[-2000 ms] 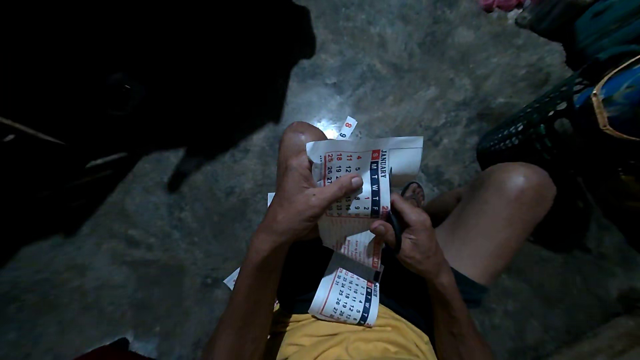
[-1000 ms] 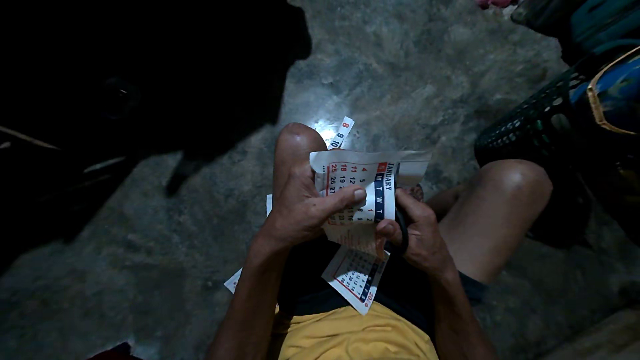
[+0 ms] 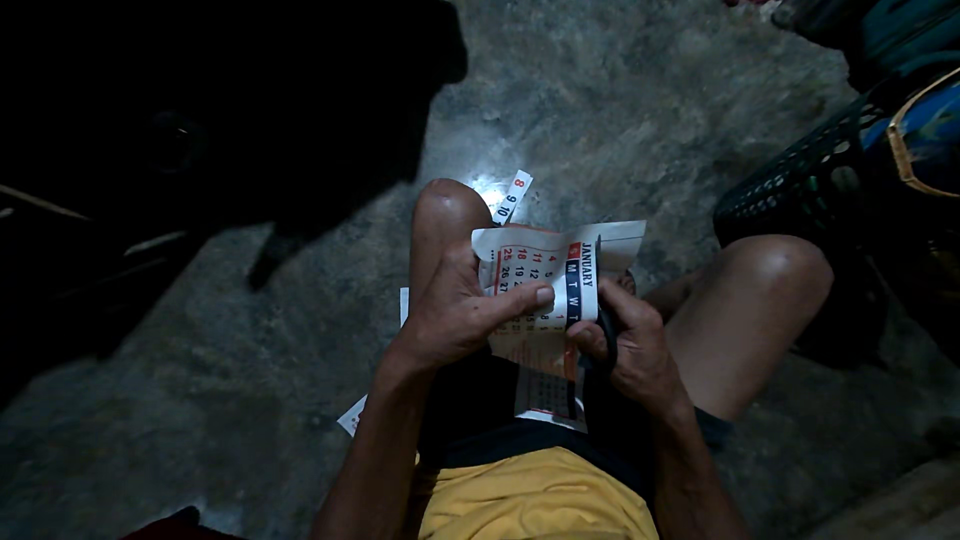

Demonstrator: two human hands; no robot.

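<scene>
A printed paper calendar sheet [image 3: 536, 262] headed January is held above my lap. My left hand [image 3: 472, 307] grips its left part, with the thumb on top over the dates. My right hand [image 3: 626, 337] holds scissors [image 3: 611, 337] by their black handle at the sheet's right side, and a thin dark blade lies along the right edge of the January heading. Beneath, a lower calendar piece [image 3: 550, 394] hangs in shadow over the dark shorts.
A narrow paper strip with numbers [image 3: 514, 196] shows beyond my left knee. Another paper scrap [image 3: 352, 416] is by my left forearm. A dark perforated plastic basket [image 3: 795, 172] stands at the right on the concrete floor [image 3: 600, 97]. Deep shadow covers the upper left.
The lower calendar piece has swung and now hangs darker beneath the upper sheet. The January sheet has tilted a little. Both hands keep their hold, close to where they were.
</scene>
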